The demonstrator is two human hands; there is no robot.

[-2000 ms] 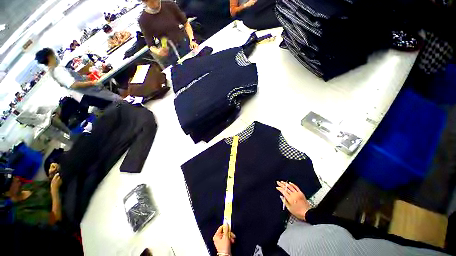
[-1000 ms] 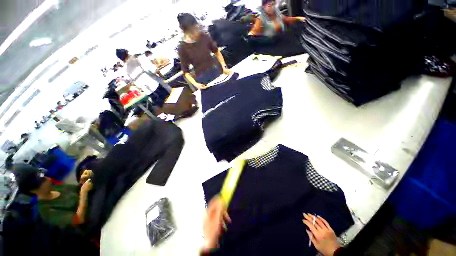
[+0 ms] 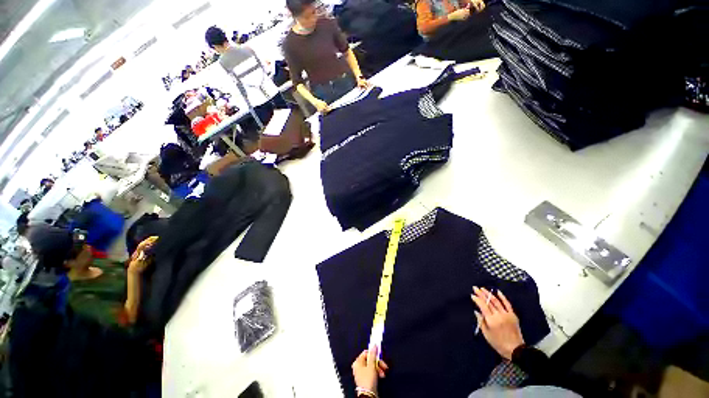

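A dark sleeveless garment body point(image 3: 435, 311) with checked lining at neck and armhole lies flat on the white table point(image 3: 509, 175) nearest me. A yellow tape measure point(image 3: 386, 284) runs straight down it from the neck edge. My left hand point(image 3: 368, 370) holds the tape's lower end over the garment's lower part. My right hand point(image 3: 497, 320) rests on the garment's right side, fingers spread, with a thin pale marking tool between the fingers.
A pile of garment bodies point(image 3: 373, 151) lies beyond. A silver metal block point(image 3: 578, 241) is at right, a tall dark stack point(image 3: 571, 70) at far right. A plastic bag of dark contents point(image 3: 254, 315) and a black phone point(image 3: 251, 390) are at left. Workers stand across and at left.
The tape, swung up and blurred one second ago, now lies flat and straight on the garment. My left hand has moved right and down with it. The view has shifted since the earlier frames.
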